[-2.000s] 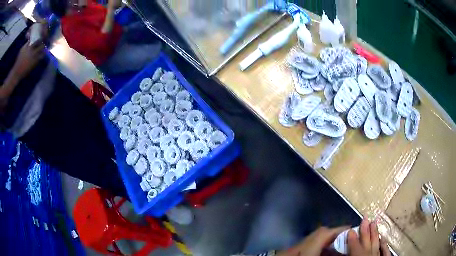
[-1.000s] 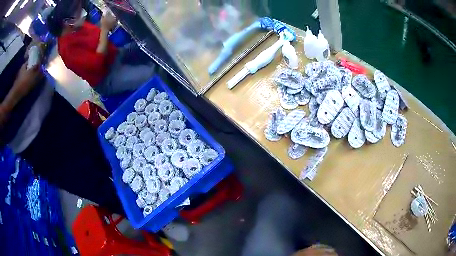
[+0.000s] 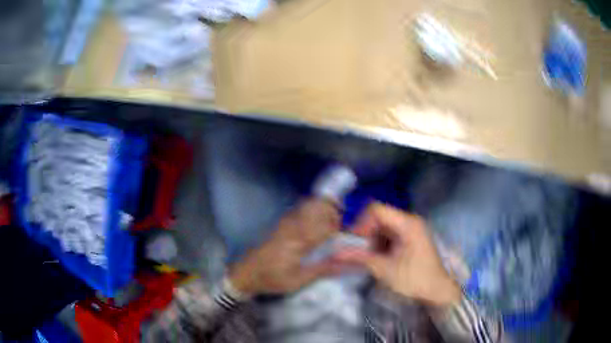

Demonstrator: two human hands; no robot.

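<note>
The frame is strongly blurred. My left hand (image 3: 291, 244) is closed around a grey-white piece (image 3: 337, 182), whose rounded end sticks out above the fingers. My right hand (image 3: 405, 251) is beside it, its curled fingers meeting at the piece's lower part. Both hands are over my lap, below the table edge. Whether the right fingers also hold a thin stick cannot be told.
The tan table (image 3: 321, 67) runs across the top, with a blurred grey-white pile (image 3: 167, 47) at left, a white cap with pale sticks (image 3: 439, 41) and a blue-white packet (image 3: 565, 57). Blue crates stand at left (image 3: 120, 214) and right (image 3: 529, 268). A red stool (image 3: 127, 311) is at lower left.
The view has swung right and down towards my lap. The table pile and left crate have shifted left. Both hands and the held piece are now near the centre; the right crate has appeared.
</note>
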